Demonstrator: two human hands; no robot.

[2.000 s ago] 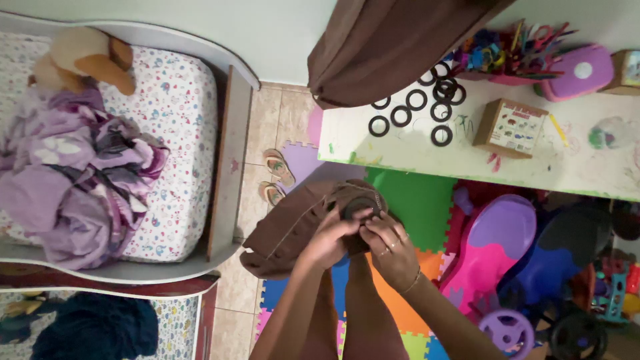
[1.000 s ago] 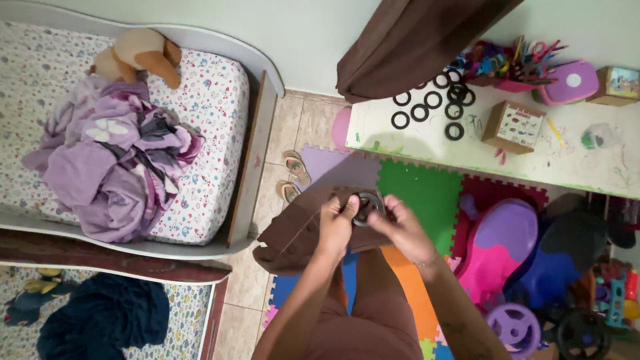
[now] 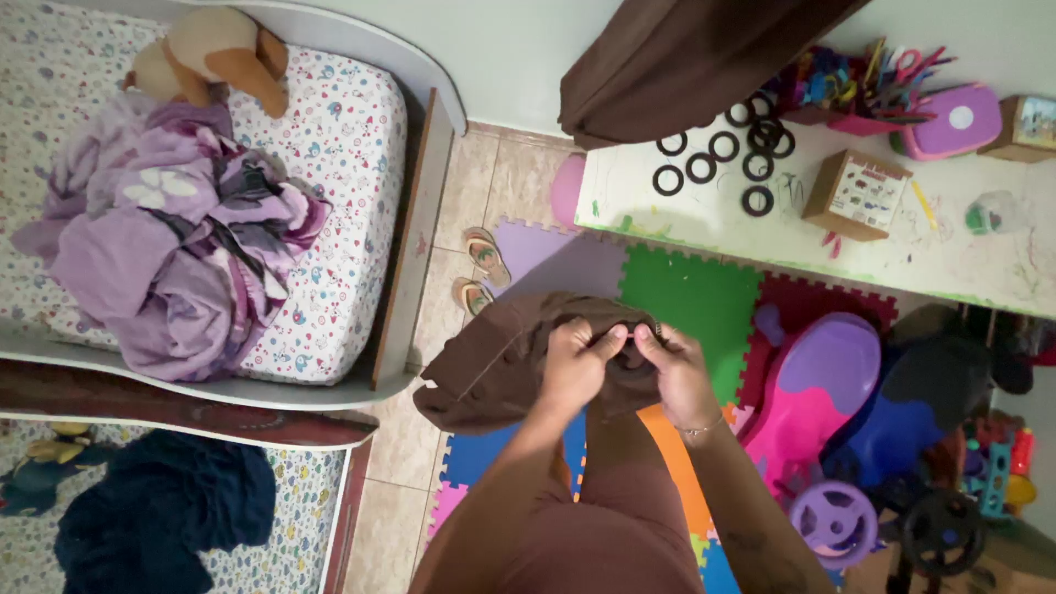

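Brown fabric (image 3: 495, 363), probably a curtain panel, hangs gathered between my hands over the floor mats. My left hand (image 3: 577, 359) pinches its upper edge between thumb and fingers. Close beside it, my right hand (image 3: 676, 371) grips the same cloth, thumb near the left thumb. A dark ring-like shape in the cloth lies partly hidden by the fingers. Several black rings (image 3: 701, 167) lie on the white table (image 3: 652, 206), some overlapping. Another brown curtain (image 3: 676, 66) hangs in front of the wall above the table's left end.
A bed (image 3: 363, 247) with a purple blanket (image 3: 124, 247) and plush toy (image 3: 219, 54) stands left. Sandals (image 3: 487, 256) lie near foam mats (image 3: 693, 289). Ride-on toys (image 3: 825, 371) stand below the table, which bears a cardboard box (image 3: 858, 194) and a pencil holder (image 3: 866, 111).
The dark ring plainly visible between my hands a second ago is now mostly covered by fingers and cloth. Both my thumbs have come close together at the fabric's edge.
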